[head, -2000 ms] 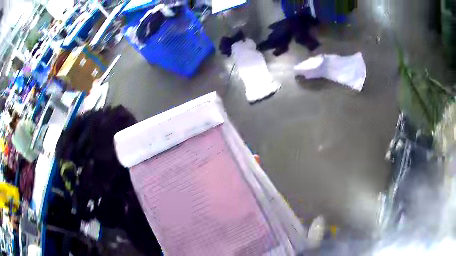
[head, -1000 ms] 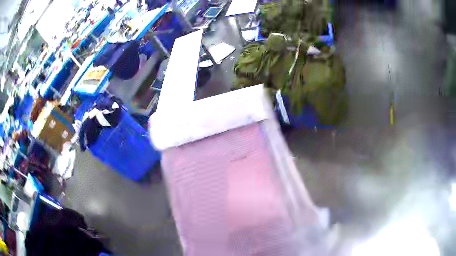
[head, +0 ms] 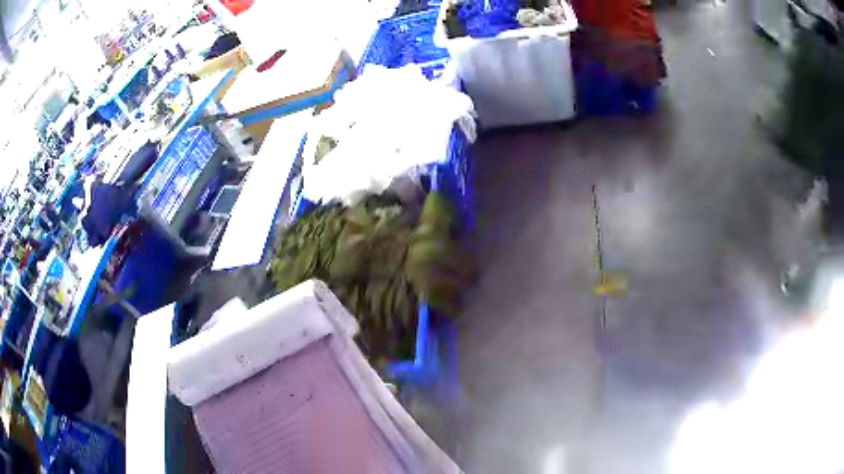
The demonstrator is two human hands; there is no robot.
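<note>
The pad of order sheets [head: 291,417] shows at the bottom, left of centre. Its upper page is pink with printed lines, and the white top pages are folded over in a roll at the far end. The pad's near end is cut off by the picture's lower edge. No hand shows on it; neither my left hand nor my right hand can be seen.
Olive garment bundles [head: 366,259] lie in a blue crate just beyond the pad. White cloth [head: 384,130] is heaped behind them. A white tub [head: 514,79] and a red heap [head: 618,46] stand farther ahead. Sewing tables run along the left. Grey floor [head: 546,278] with a yellow mark lies right.
The view has moved forward along the floor. The olive bundles are nearer, and the white cloth heap and white tub have come into view. The pad sits lower and farther left in the picture.
</note>
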